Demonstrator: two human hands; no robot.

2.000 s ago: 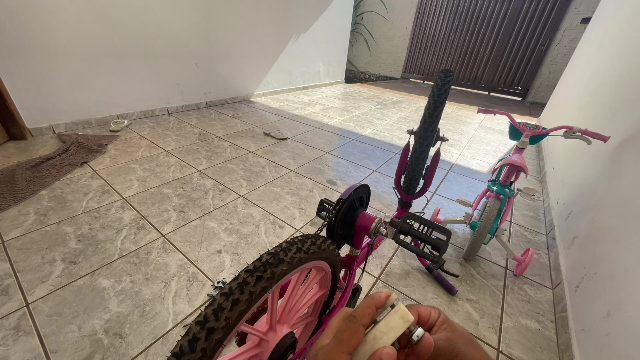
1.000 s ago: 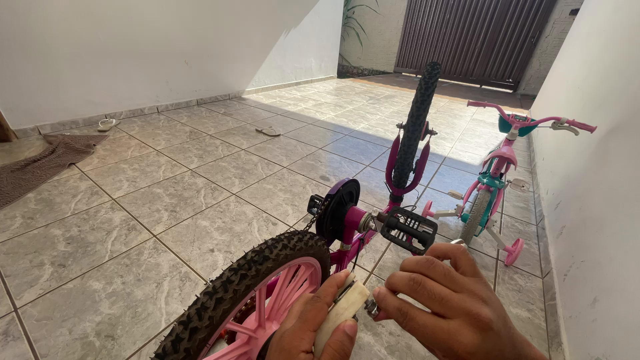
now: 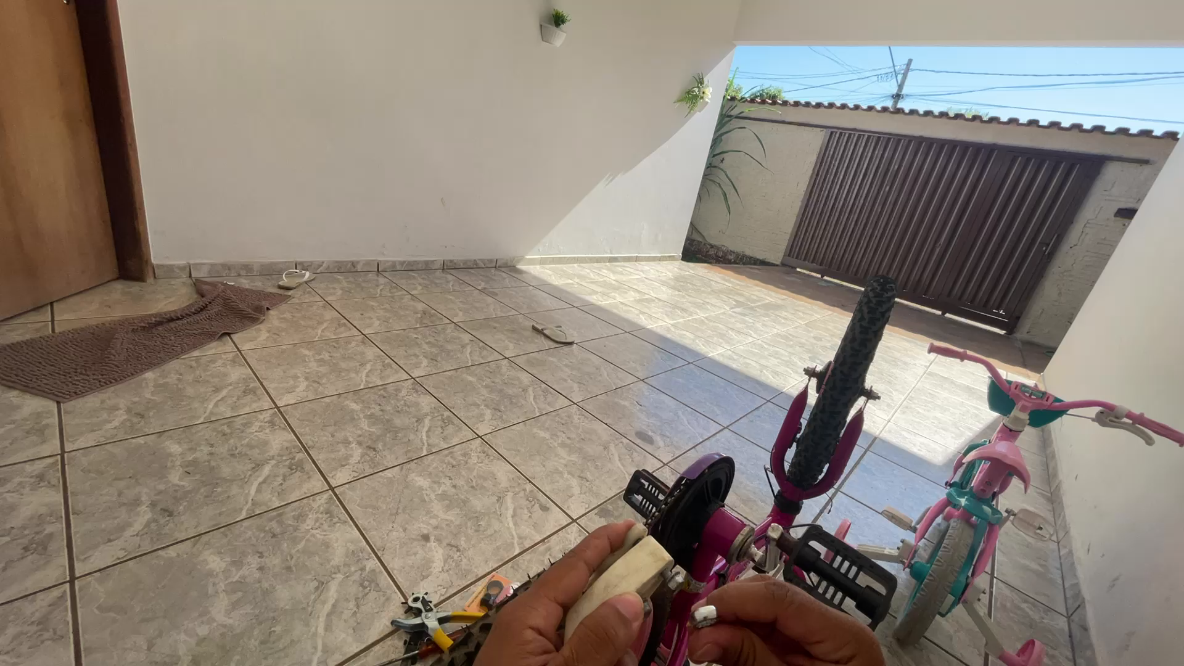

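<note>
My left hand grips a cream-coloured block-like part with a metal fitting at its right end. Just to the right, my right hand pinches a small whitish metallic piece between thumb and fingertips, apart from the block. Behind both hands is an upside-down magenta bicycle. Its knobby front tyre points up in the fork, and its black pedal sits just beyond my right hand. My left hand hides most of the rear wheel.
Pliers and other tools lie on the tiles at the lower left of my hands. A pink and teal child's bicycle with training wheels stands by the right wall. Flip-flops and a brown mat lie farther off.
My right hand has drawn a little away from the block, with the small piece between its fingers. The view has tilted up, bringing the sky and plants into sight.
</note>
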